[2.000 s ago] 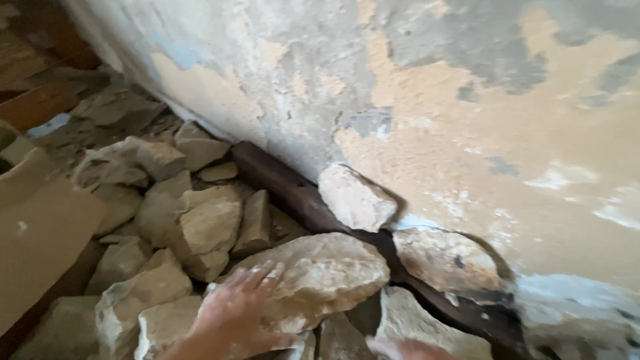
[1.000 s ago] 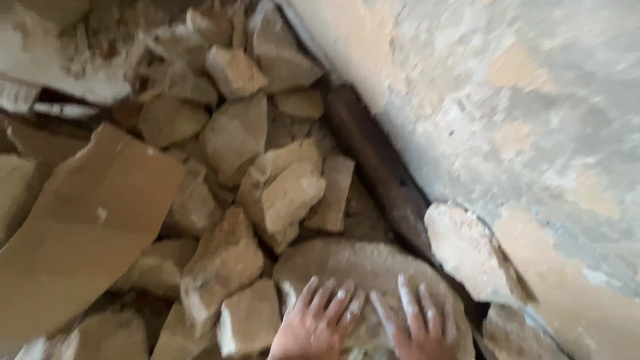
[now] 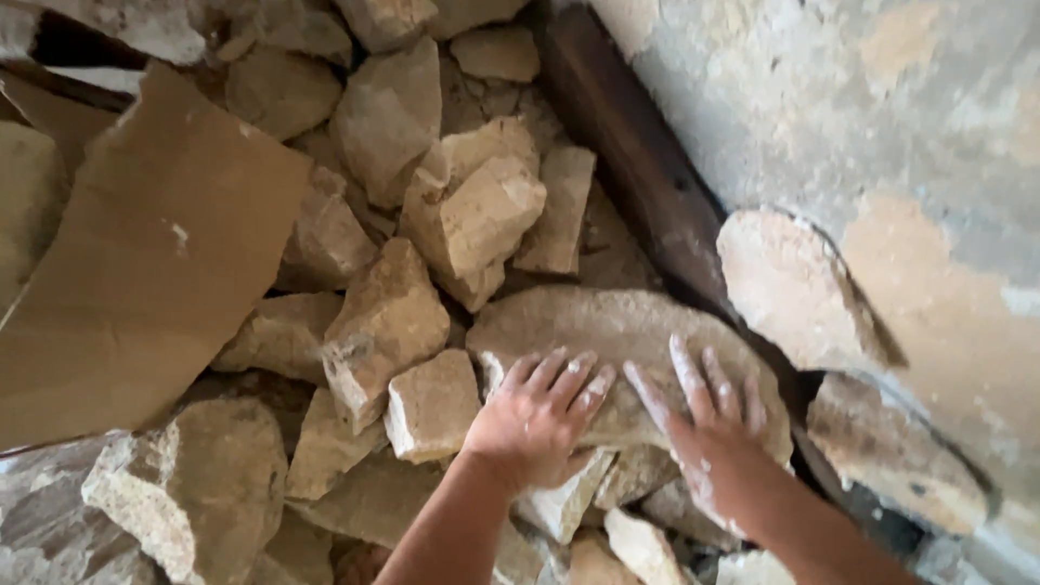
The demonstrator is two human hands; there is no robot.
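A large flat stone slab (image 3: 601,317) lies over smaller rubble at the lower centre right, beside a dark beam. My left hand (image 3: 540,414) rests palm down on its left part, fingers spread and dusted white. On the slab's right part lies my right hand (image 3: 707,422), its fingers apart and also smeared with white. Neither hand is closed around the stone. Just left of my left hand sits a small blocky stone (image 3: 435,406).
A dark beam (image 3: 642,154) runs along the foot of the plastered wall (image 3: 918,130). Two stones (image 3: 792,284) lean at the wall on the right. Several rough stones (image 3: 382,325) are piled in the middle. A torn cardboard sheet (image 3: 171,244) covers rubble on the left.
My right hand, partly out of view at the bottom edge two seconds ago, now lies on the slab beside my left. The view has swung down and left.
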